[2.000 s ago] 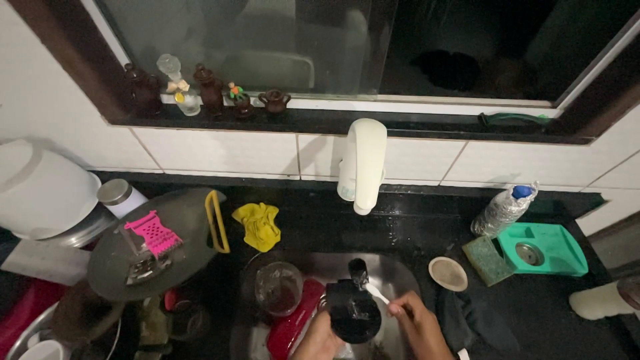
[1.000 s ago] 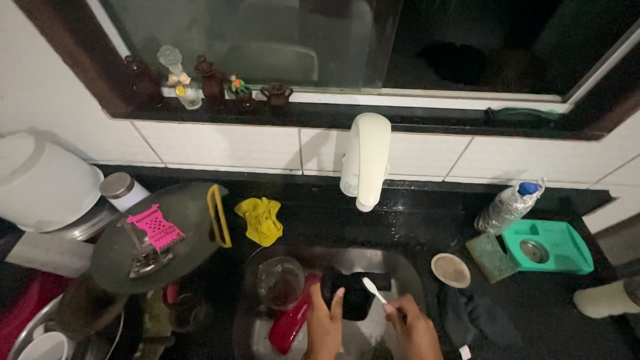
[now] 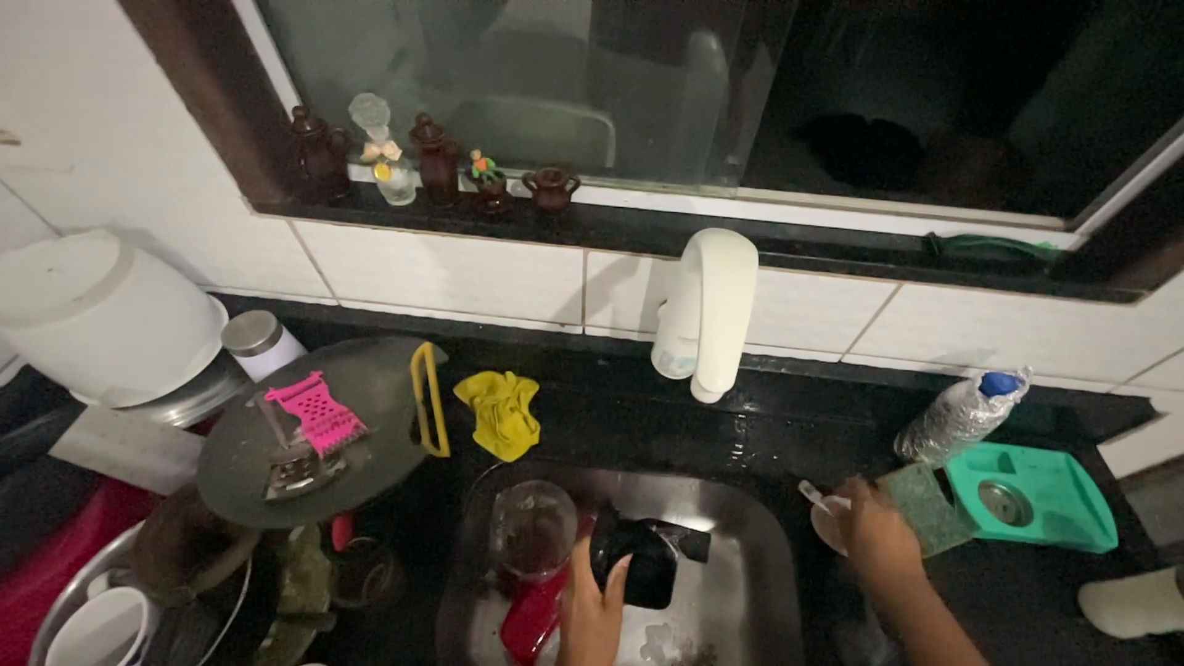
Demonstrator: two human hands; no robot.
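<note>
My left hand (image 3: pixel 592 592) grips a black container (image 3: pixel 643 564) over the steel sink (image 3: pixel 772 564). Over the dark counter right of the sink is my right hand (image 3: pixel 879 532), with a small white utensil (image 3: pixel 819 499) at its fingertips; its far end is hidden. Beneath that hand lies a round pale item (image 3: pixel 828 529), partly covered, and a worn sponge (image 3: pixel 925 509) is just beside it. A clear bowl (image 3: pixel 534 529) and a red object (image 3: pixel 535 615) sit in the sink. Behind them rises a white faucet (image 3: pixel 721 314).
A yellow cloth (image 3: pixel 502 414) lies behind the sink. To the left, a glass lid (image 3: pixel 370 472) carries a pink grater (image 3: pixel 317 413). A green soap tray (image 3: pixel 1045 499) and a foil-wrapped bottle (image 3: pixel 962 416) stand at the right. Small brown jugs (image 3: pixel 437 162) line the sill.
My right hand has moved right with the white utensil, from the black container to beside the sponge. My left hand still holds the container over the sink.
</note>
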